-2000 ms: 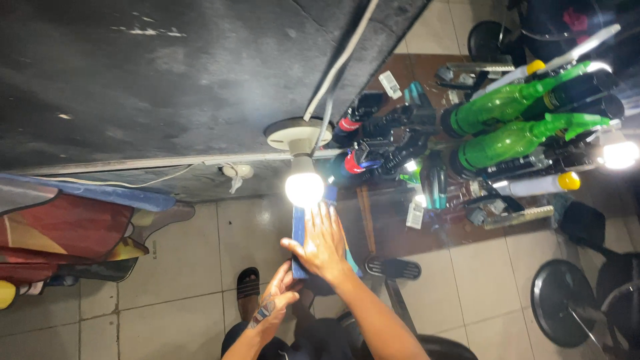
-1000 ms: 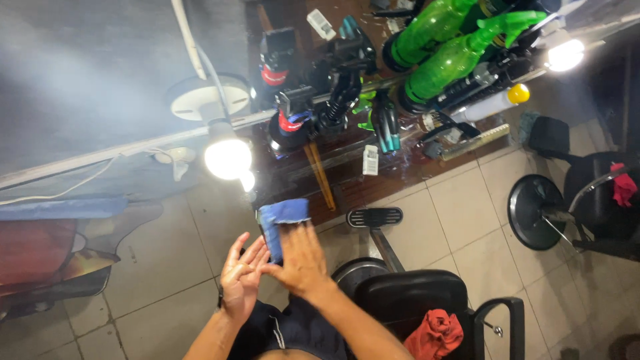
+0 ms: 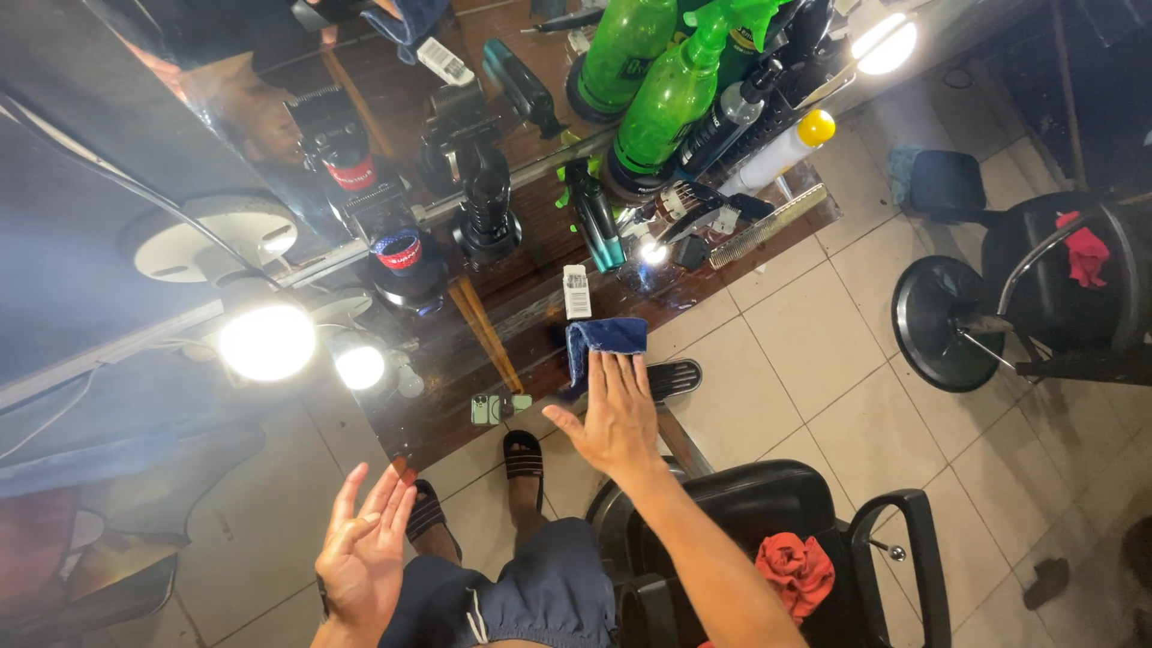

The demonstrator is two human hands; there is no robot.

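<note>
My right hand (image 3: 621, 418) presses its fingertips on a folded blue cloth (image 3: 612, 337) at the front edge of the dark wooden counter (image 3: 432, 360). Its fingers are nearly straight, the palm faces down and the thumb stands apart. Just behind the cloth lies a small white box (image 3: 576, 292). My left hand (image 3: 364, 544) is empty at lower left, raised off the counter with the palm turned up and the fingers apart. A green phone (image 3: 500, 409) lies near the counter edge, between the hands. Whether the right fingers grip the cloth or only rest on it is hard to tell.
On the counter stand hair clippers (image 3: 589, 216), green spray bottles (image 3: 666, 108), a comb (image 3: 769, 225) and a yellow-capped can (image 3: 783, 153), before a mirror. Lit bulbs (image 3: 268, 342) hang at left. A black salon chair (image 3: 765, 504) holding a red cloth (image 3: 796, 574) is beside me.
The blue cloth was held up near both hands; now my right hand has it at the counter's edge, and my left hand has moved apart from it. The view has shifted.
</note>
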